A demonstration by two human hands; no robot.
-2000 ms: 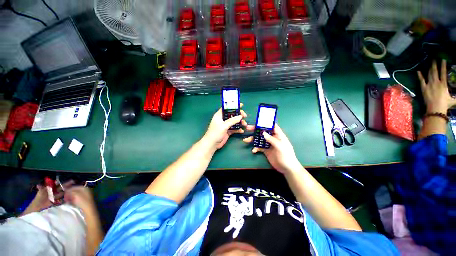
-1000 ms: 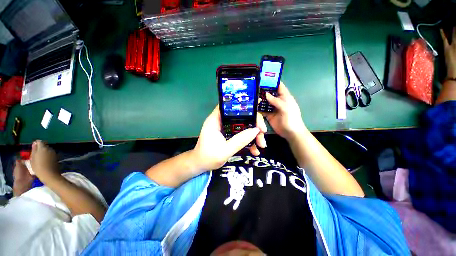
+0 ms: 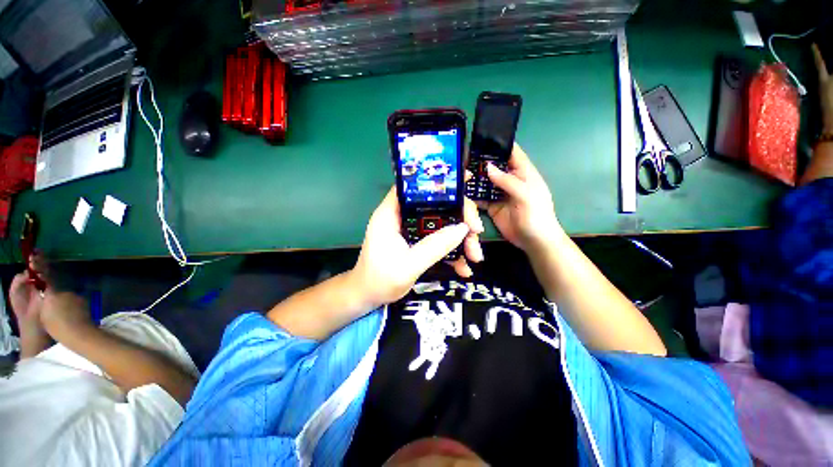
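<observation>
My left hand (image 3: 402, 246) holds a keypad phone (image 3: 428, 169) upright near the camera, its screen lit blue and white, with my thumb at the lower keys. My right hand (image 3: 525, 196) holds a second keypad phone (image 3: 496, 132), whose screen is dark, with my thumb on the keys just below the screen. The second phone is farther away, to the right of the first. Both phones are above the front part of the green bench (image 3: 338, 146).
Stacked clear trays (image 3: 457, 41) stand at the back, red phones (image 3: 256, 91) and a mouse (image 3: 198, 123) left of them. A laptop (image 3: 87, 119) is far left. A steel ruler (image 3: 626, 128), scissors (image 3: 654, 150) and red pouch (image 3: 774, 123) lie right. People sit on both sides.
The phone in my left hand has come up closer to the camera, and its screen now shows a coloured picture. The right phone's screen has gone from lit to dark.
</observation>
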